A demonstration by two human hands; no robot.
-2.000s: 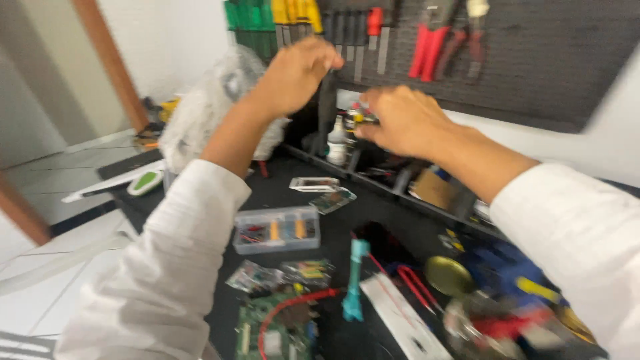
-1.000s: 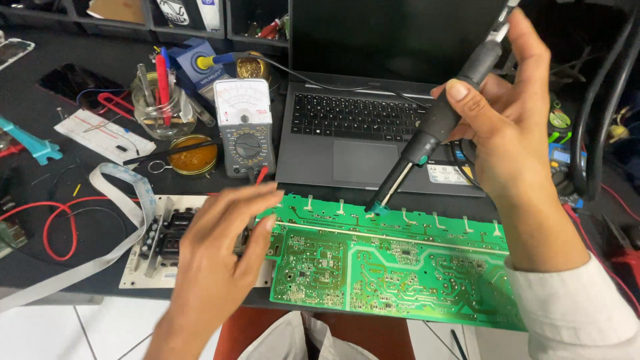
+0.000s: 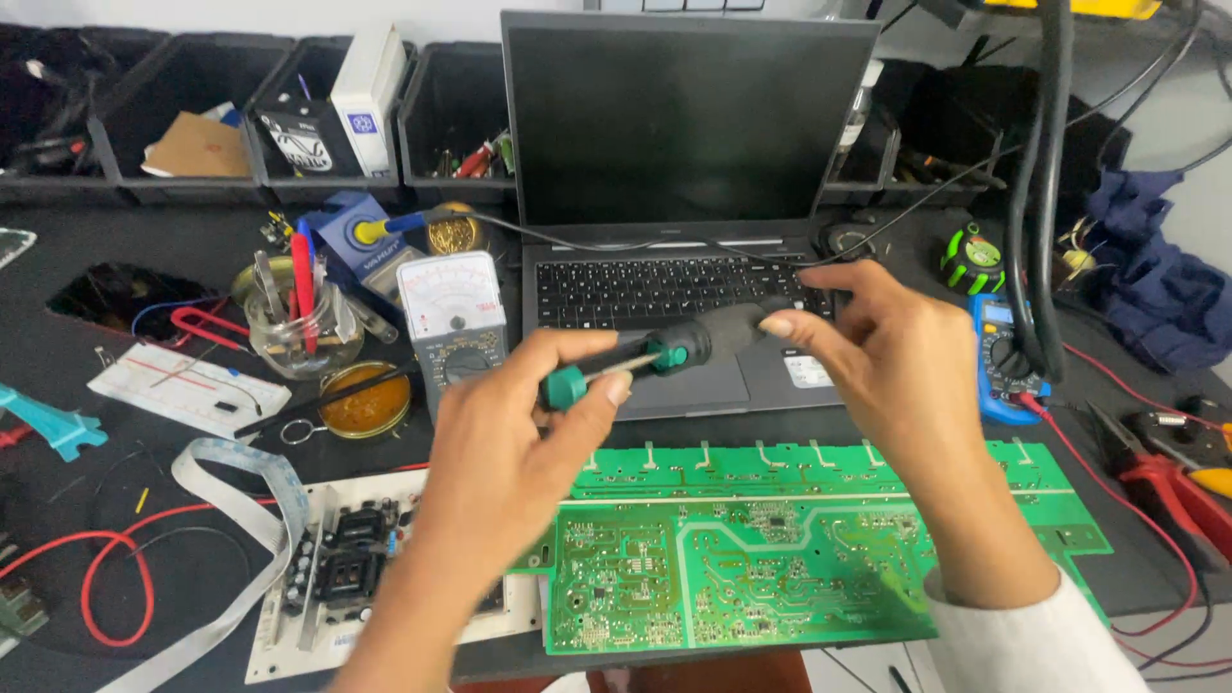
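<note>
Over the laptop's palm rest, a black desoldering pump (image 3: 707, 337) with green parts is held nearly level. My left hand (image 3: 525, 423) grips its green-capped end between thumb and fingers. My right hand (image 3: 881, 356) has thumb and fingertips at the other, dark grey end; whether it grips firmly is hard to tell. Below both hands lies a large green printed circuit board (image 3: 799, 558), partly hidden by my right forearm. A second board with black components (image 3: 356, 558) lies to its left, partly behind my left forearm.
An open laptop (image 3: 674, 125) stands behind. Left of it are an analog multimeter (image 3: 450, 308), a soldering iron stand (image 3: 356, 231), a glass jar of tools (image 3: 303, 327) and a tin of amber paste (image 3: 366, 402). Right are a blue multimeter (image 3: 1001, 356), red-handled pliers (image 3: 1174, 491) and hanging black cables (image 3: 1044, 192).
My left hand has risen from the boards to the pump. The pump has gone from upright with its tip at the green board to nearly level above the laptop.
</note>
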